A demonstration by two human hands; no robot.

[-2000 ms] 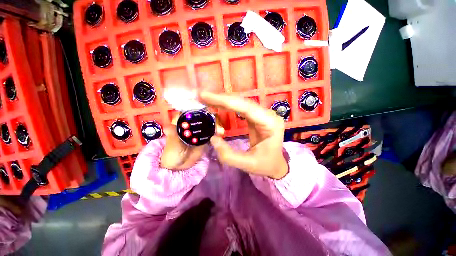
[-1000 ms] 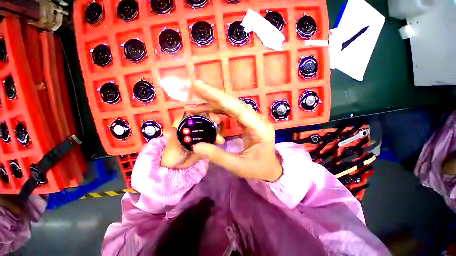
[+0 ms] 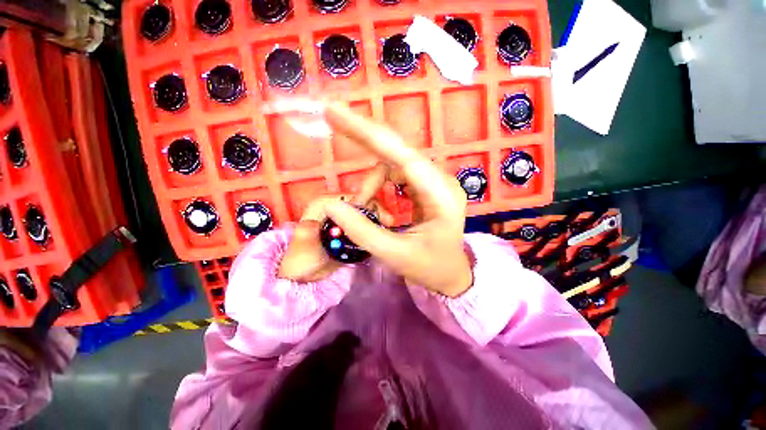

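Observation:
A round black smartwatch body with small coloured icons lit on its display is held in front of my smock, over the near edge of the foam tray. My left hand grips it from the left. My right hand is beside it with the thumb over the display and the index finger stretched up and left; a white wiping cloth is at that fingertip. The red-orange foam tray holds round watch bodies in many square pockets; several middle pockets are empty.
A crumpled white piece lies on the tray's upper right. A white paper sheet with a dark pen lies to the right. Stacked trays and a strapped watch are at left. A lower tray is below the bench. Other people's pink sleeves show at both sides.
The watch body has moved down and slightly right in my left hand. My right thumb has moved onto its display, and the icons shown differ. The cloth has moved slightly up.

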